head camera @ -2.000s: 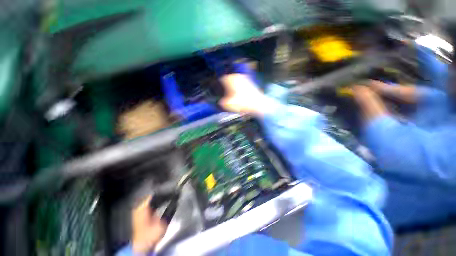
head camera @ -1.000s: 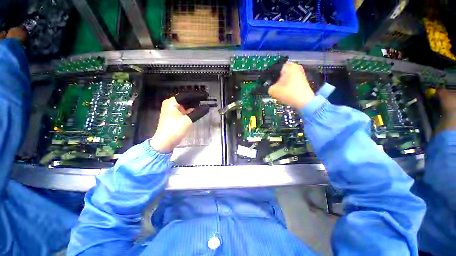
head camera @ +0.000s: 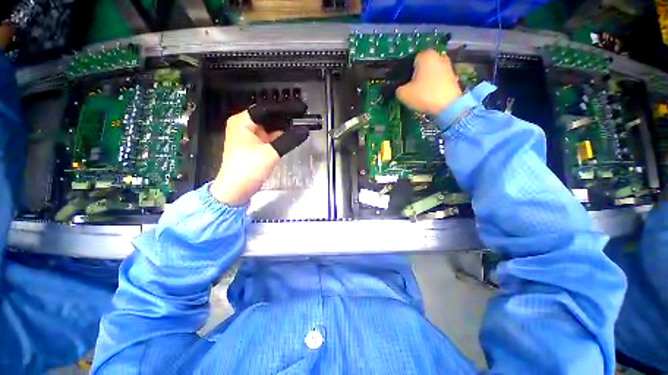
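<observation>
My left hand (head camera: 253,150), with black-covered fingertips, pinches a small dark cylinder with a silvery side (head camera: 306,123), likely a capacitor, above the bare conveyor gap. My right hand (head camera: 432,84) is curled over the upper part of the middle green circuit board (head camera: 381,132), just below the small strip board (head camera: 395,47). Its fingertips look dark and are partly hidden, so whether it holds anything cannot be told. The board has a yellow block (head camera: 386,151) and sits in a black pallet. A light blue band (head camera: 469,106) is at my right wrist.
Other boards lie to the left (head camera: 132,135) and right (head camera: 597,139). Metal rails run behind and in front (head camera: 307,239). A blue bin (head camera: 454,10) stands behind the back rail, cut off by the picture's top edge. Blue sleeves of other people show at both sides.
The view has tilted down, so rails and boards sit higher and the blue bin is mostly cut off. Both hands keep nearly the same places over the conveyor.
</observation>
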